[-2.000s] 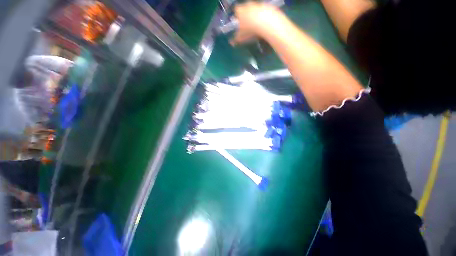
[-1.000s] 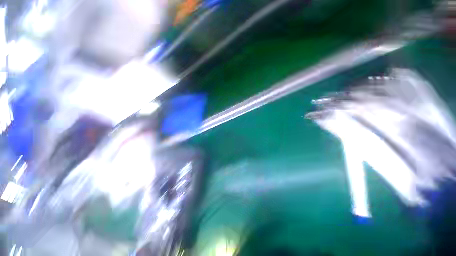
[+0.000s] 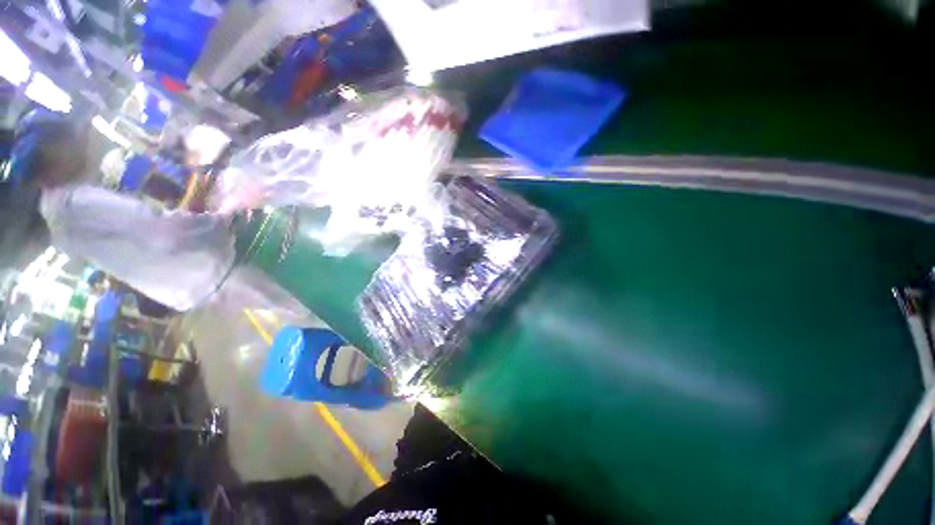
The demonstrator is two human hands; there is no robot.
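Observation:
Neither of my hands is in the picture. On the green bench nearest in front lies a dark, shiny, film-wrapped ribbed bundle. A clear bag of white cables with reddish bands lies just beyond and left of it. A blue tray lies at the metal rail. At the right edge, white-sleeved wire harnesses are cut off by the picture's rim; one has a blue end and dark wire ends show above.
A blue stool stands on the grey floor beside the bench. A person in pale clothing is at the left. A white sheet or panel is at the top. Dark cloth with white lettering is at the bottom. Racks with bins stand at lower left.
The view has swung left. The hands and arms seen two seconds ago are out of the picture, and the harness pile has shifted to the right edge. The bundle, bag and stool show more clearly.

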